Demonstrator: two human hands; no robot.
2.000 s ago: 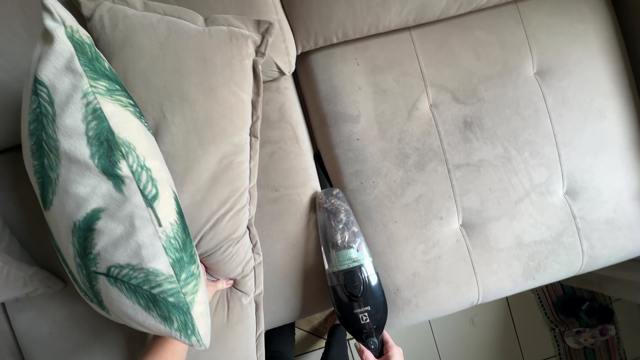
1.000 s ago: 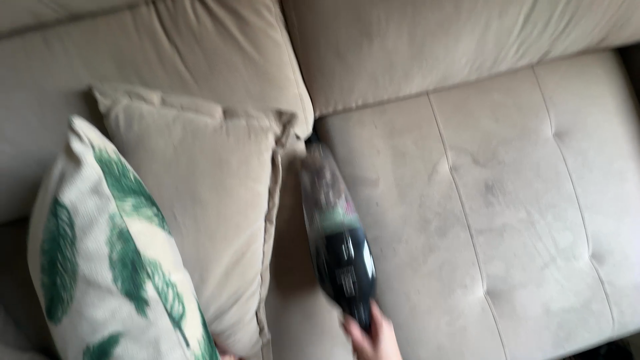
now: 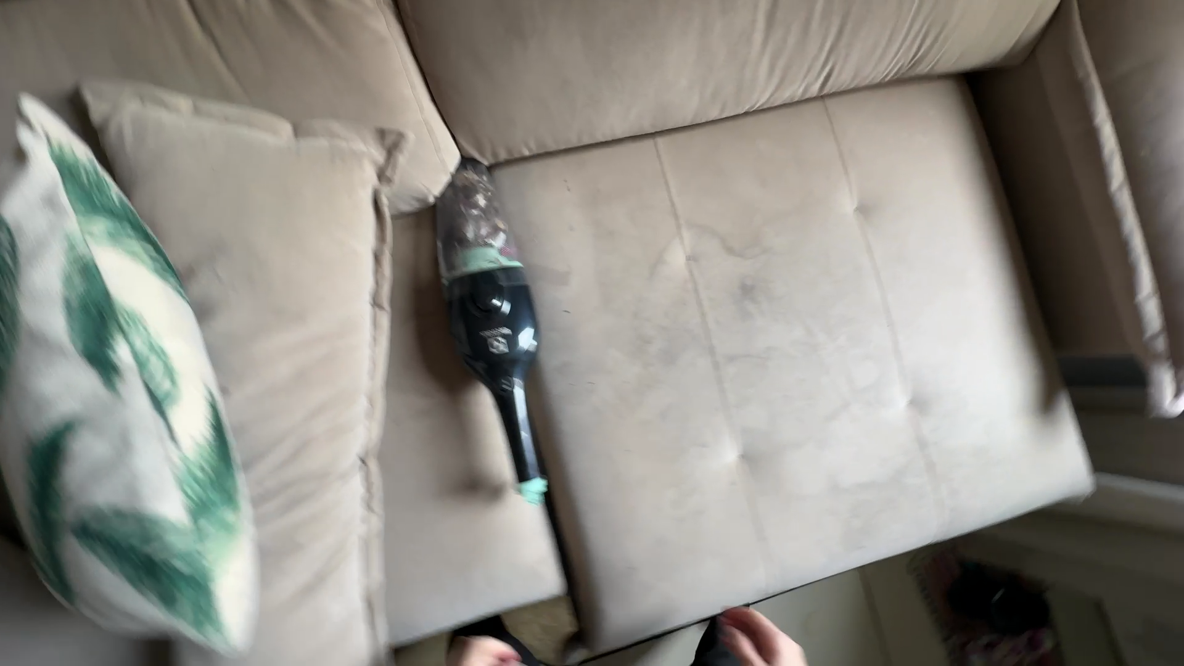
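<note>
A handheld vacuum cleaner [image 3: 495,319], dark with a clear dust bin and mint-green parts, lies along the gap between two beige sofa seat cushions, its nozzle end near the backrest. Neither hand touches it. My left hand [image 3: 486,651] shows only in part at the bottom edge, near the front of the sofa. My right hand [image 3: 760,638] is at the bottom edge too, by the front edge of the right seat cushion [image 3: 795,370], with nothing seen in it. Both hands are partly cut off and blurred, over dark-clothed legs.
A plain beige pillow [image 3: 277,305] and a white pillow with green leaves [image 3: 120,388] stand on the left. Back cushions [image 3: 721,65] run along the top; the sofa's arm [image 3: 1045,213] is at the right. Tiled floor [image 3: 823,615] and a patterned rug [image 3: 994,610] show below.
My right hand has let go of the vacuum, which now lies farther back along the gap. My left hand has left the pillows, where it was two seconds ago. The view has shifted right.
</note>
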